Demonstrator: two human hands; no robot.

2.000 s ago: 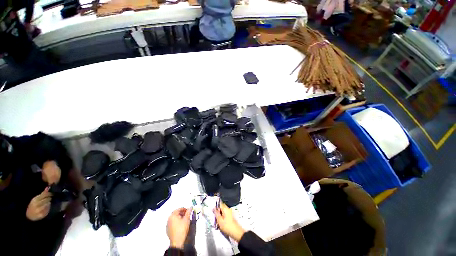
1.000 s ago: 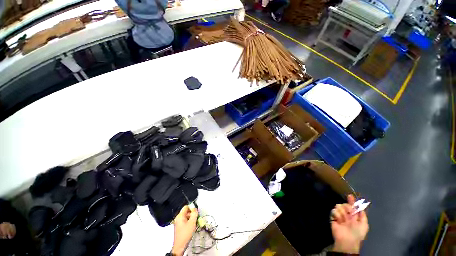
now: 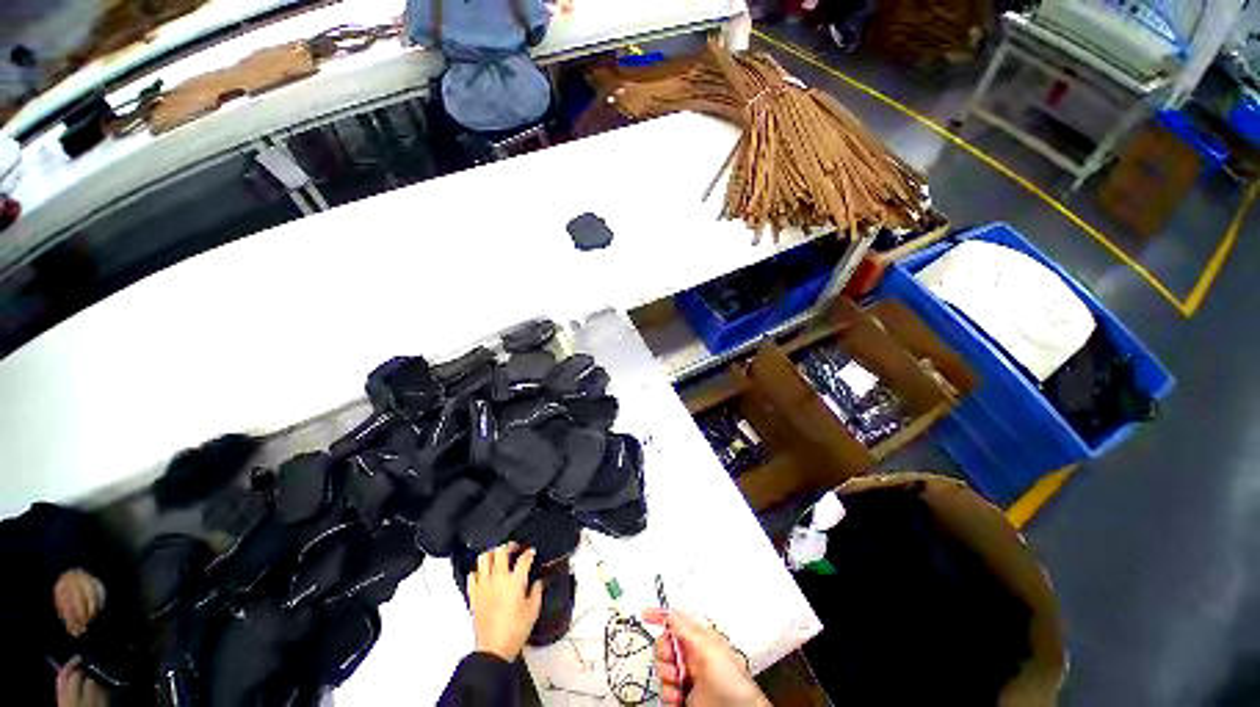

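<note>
A heap of black rounded pouches (image 3: 525,460), some with pale edge lines, lies on the white tabletop. My left hand (image 3: 504,604) is at the heap's near edge, fingers spread on a pouch; a dark pouch (image 3: 554,605) lies against its thumb side. Whether it grips one is unclear. My right hand (image 3: 708,669) holds a slim pink-handled tool (image 3: 673,644), perhaps snips, with its dark metal tip pointing away from me. A thin black cable (image 3: 629,660) lies looped beside it. A small green piece (image 3: 609,584) lies between my hands.
A round carton (image 3: 1039,587) filled with black pieces stands at the right, with white scraps (image 3: 818,532) at its rim. Open cartons (image 3: 905,445) and a blue crate (image 3: 988,463) stand beyond. Brown strips (image 3: 815,152) lie on the far table. A co-worker's hands (image 3: 80,602) show at left.
My right hand has come back from beside the round carton, where it held a small white item, and now holds the pink-handled tool. My left hand has moved onto the pouches. The view has shifted.
</note>
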